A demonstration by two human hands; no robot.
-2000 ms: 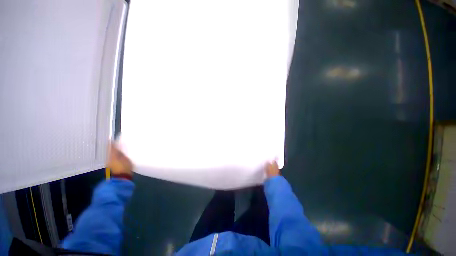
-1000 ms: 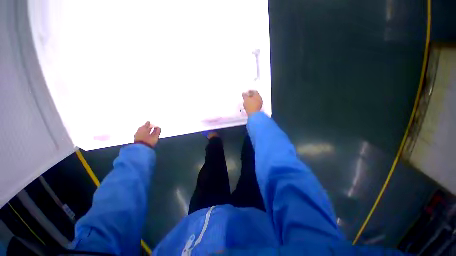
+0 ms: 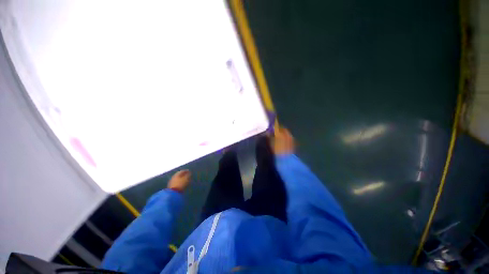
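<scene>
A large white tray [image 3: 145,80], overexposed, lies in front of me, its near edge slanting up to the right. Small pinkish marks show near its near edge and left corner. My left hand [image 3: 180,180] is just below the near edge, apart from it, fingers curled, with nothing visible in it. My right hand [image 3: 282,141] is blurred beside the tray's near right corner; whether it touches the corner or holds anything cannot be told.
A second large whitish surface [image 3: 32,176] lies close along the tray's left side. Dark-green floor [image 3: 343,80] with yellow lines is on the right. A pale panel or box [image 3: 480,101] stands at the right edge. Metal parts [image 3: 445,251] show at the lower right.
The white sheet's edge is no longer held up between my hands. My hands have come off the white surface and moved down to its near edge and right corner. The view has turned.
</scene>
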